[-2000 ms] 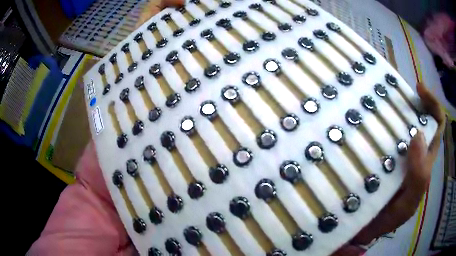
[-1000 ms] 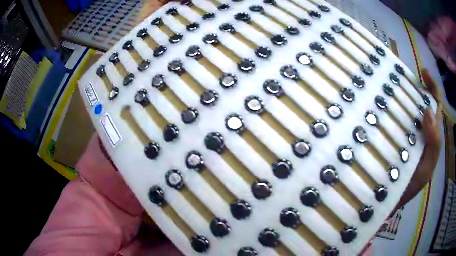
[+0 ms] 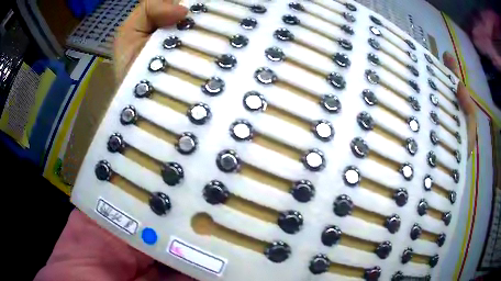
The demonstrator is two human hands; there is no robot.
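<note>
A white foam tray (image 3: 230,71) is held up and tilted, filling most of the view. Dark round metal parts (image 3: 228,161) sit at the ends of its tan slots, several flashing white. One slot end near the lower edge is an empty tan circle (image 3: 202,223). Beside it on the edge are a handwritten label (image 3: 117,216), a blue dot sticker (image 3: 149,236) and a second label (image 3: 196,257). My left hand (image 3: 140,33) grips the upper left edge, its thumb on the rim. My right hand (image 3: 464,110) holds the right edge, mostly hidden behind the tray.
Another loaded tray (image 3: 104,27) lies behind at upper left. A brown cardboard sheet (image 3: 90,131) lies under the held tray's left side, by yellow tape. A blue item with yellow paper (image 3: 24,101) is at far left. A person's pink sleeve (image 3: 489,35) shows at upper right.
The tray has turned so its labelled edge has swung from the left side down to the bottom. My left hand now shows more at the upper left. The white flashes fall on different parts.
</note>
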